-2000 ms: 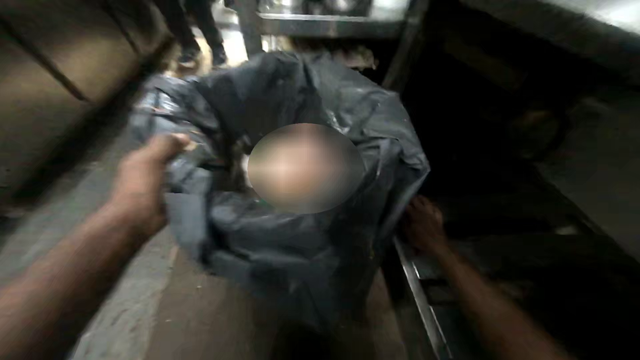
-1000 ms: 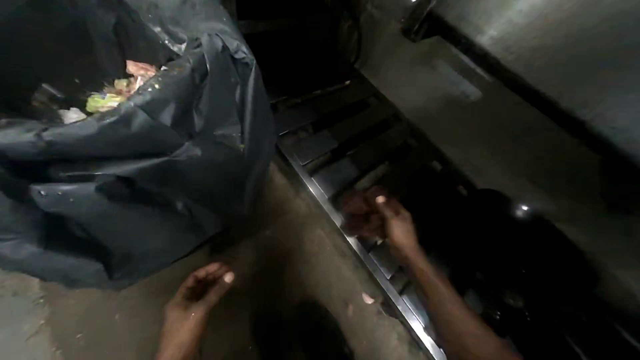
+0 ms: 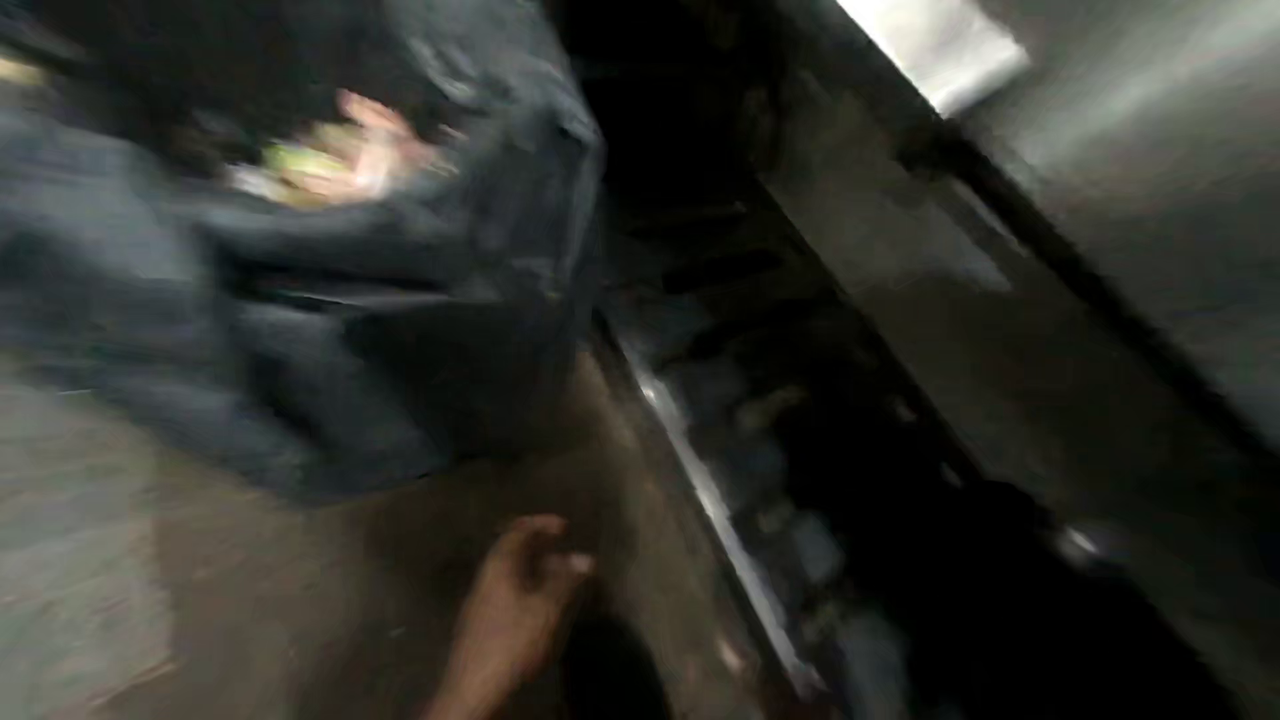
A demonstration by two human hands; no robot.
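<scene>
My left hand (image 3: 520,600) is low in the middle of the head view, over the brown floor, its fingers loosely curled with a gap between them and nothing visible in it. It is below and apart from a large black plastic bag (image 3: 400,370) at the left. The bag stands with its mouth open, and mixed food scraps (image 3: 350,160), pink, pale and green, lie inside it. My right hand cannot be made out; a dark reddish patch at the bottom edge is too blurred to name. Motion blur softens the whole view.
A slatted rack or drain, in deep shadow, runs diagonally right of the bag, with a shiny metal edge (image 3: 700,480). Metal panels (image 3: 1130,130) rise at the upper right. Grey floor (image 3: 70,560) shows at the lower left.
My right hand, over the slats one second ago with a dark reddish thing at its fingers, has left the view. Two seconds ago my left hand was at the bag's rim; it is now apart from it.
</scene>
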